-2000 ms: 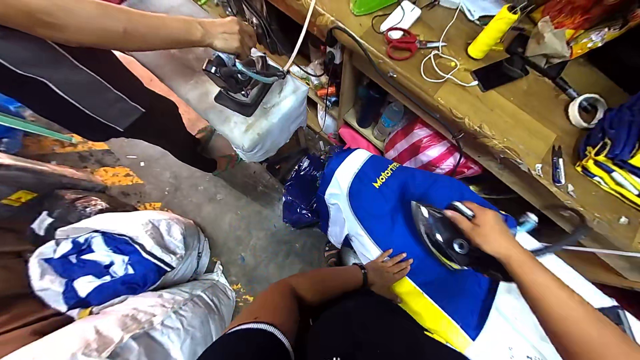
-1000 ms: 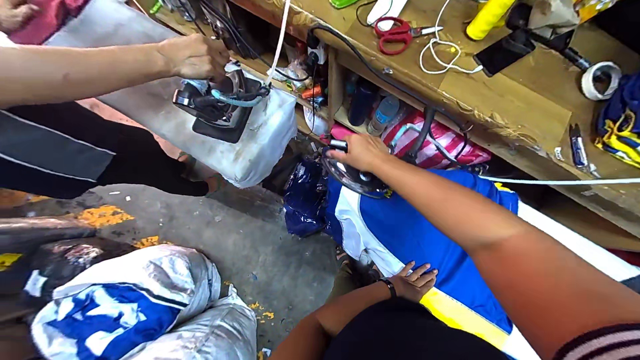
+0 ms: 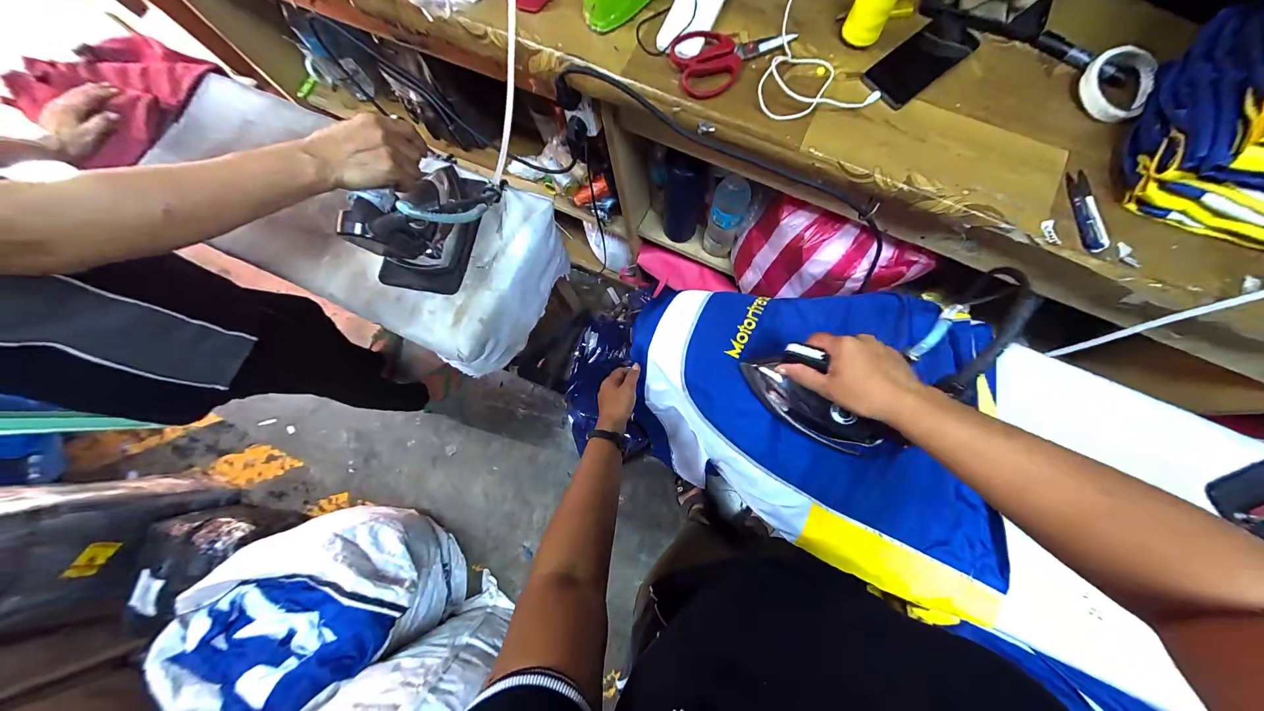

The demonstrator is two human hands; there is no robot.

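Note:
A blue garment with white and yellow panels and yellow lettering lies over a white padded ironing board. My right hand is closed around the handle of a clothes iron, whose soleplate rests on the blue panel below the lettering. A hose and a cord run from the iron's rear. My left hand is at the garment's far left end, its fingers at the edge beside dark blue plastic. Whether the fingers pinch the cloth I cannot tell.
At left, another person's hand is on a second iron over a padded board. A wooden workbench holds red-handled scissors, a phone, a tape roll and folded garments. Stuffed sacks lie on the floor.
My right hand and the iron have moved from the garment's far left end back onto its blue middle. My left hand has moved from the near yellow edge to the far left end.

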